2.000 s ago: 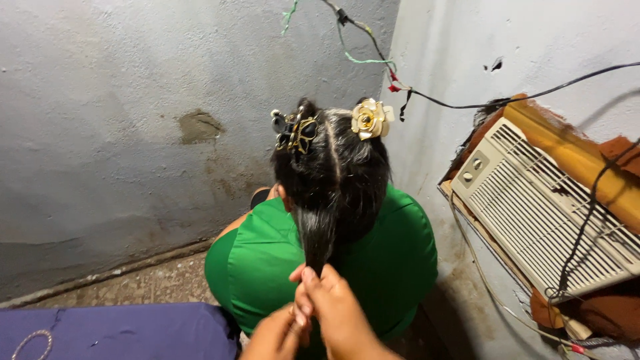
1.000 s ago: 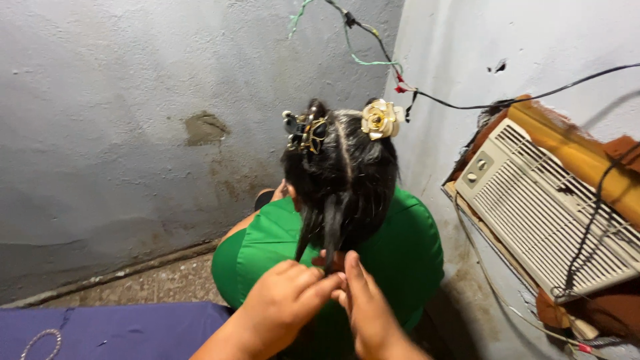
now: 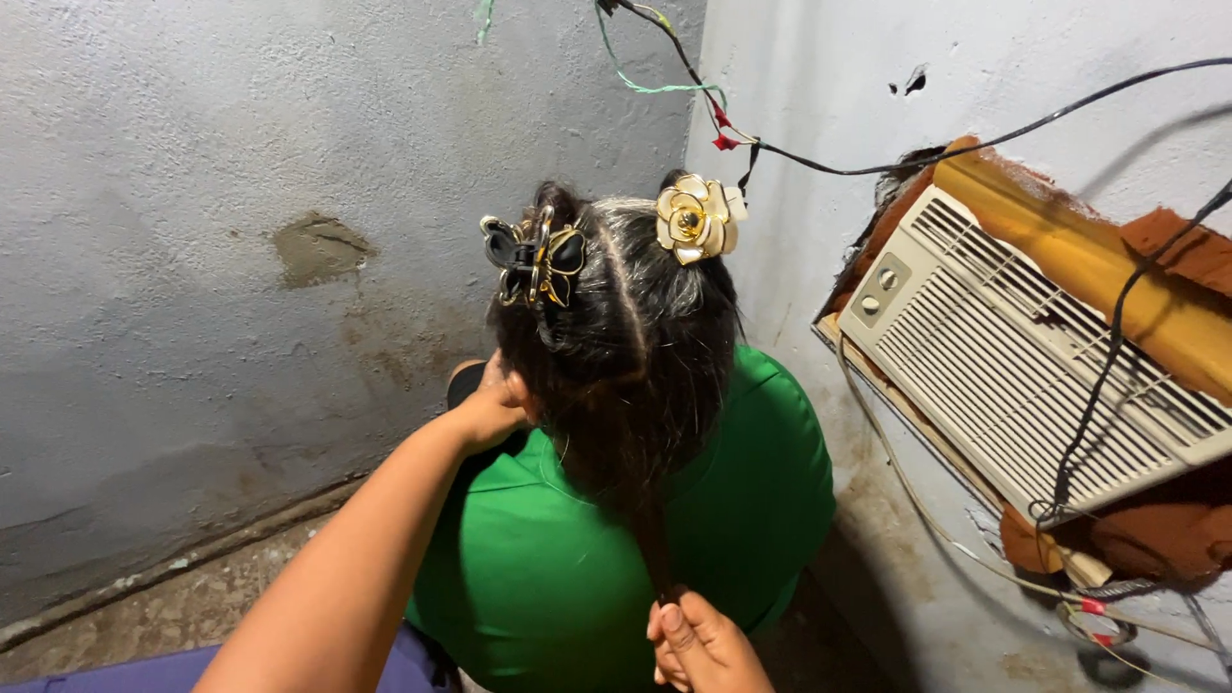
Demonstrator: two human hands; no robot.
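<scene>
A person in a green shirt sits low with their back to me. Their dark hair is parted down the middle. A black and gold claw clip grips the hair at the upper left, and a cream flower clip sits at the upper right. My right hand is closed on the lower end of a gathered lock that hangs down the back. My left hand reaches to the left side of the person's head near the ear; its fingers are mostly hidden there.
A wall air conditioner with hanging wires is at the right. A black cable crosses above, in front of the corner. The grey wall stands close on the left. A purple padded surface lies at the lower left.
My left hand has left the lock and moved up to the left side of the person's head. My right hand still holds the lock, now lower down the back.
</scene>
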